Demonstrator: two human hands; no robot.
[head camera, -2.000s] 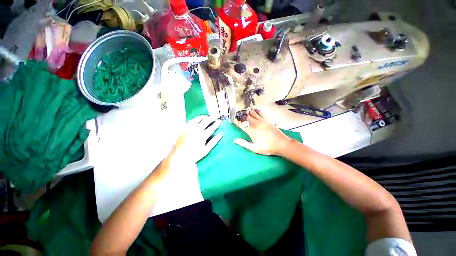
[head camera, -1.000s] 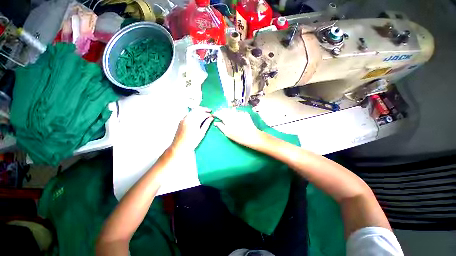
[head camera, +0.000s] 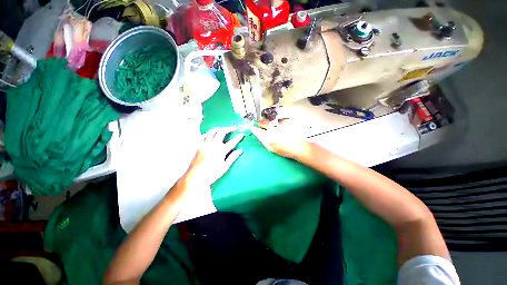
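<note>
A green cloth panel (head camera: 261, 172) lies on the white table under the needle end of the cream sewing machine (head camera: 356, 61) and hangs over the front edge onto the lap. Part of it shows behind the needle. My left hand (head camera: 214, 156) rests on the cloth's left edge, fingers spread and pointing at the needle area. My right hand (head camera: 281, 139) is at the cloth just right of the presser foot, its fingertips close to the foot. The needle and fingertips are washed out by glare, so whether either hand pinches the cloth is unclear.
A metal bowl (head camera: 139, 65) of small green pieces stands left of the machine. A green cloth heap (head camera: 55, 125) lies at far left. Red-labelled bottles (head camera: 212, 25) stand behind. Dark snips (head camera: 349, 112) lie on the bed. Small red and black boxes (head camera: 425, 114) are at the right end.
My hands were together at the needle a second ago. My left hand has now spread on the cloth and my right hand has shifted right along the foot. The view has shifted slightly.
</note>
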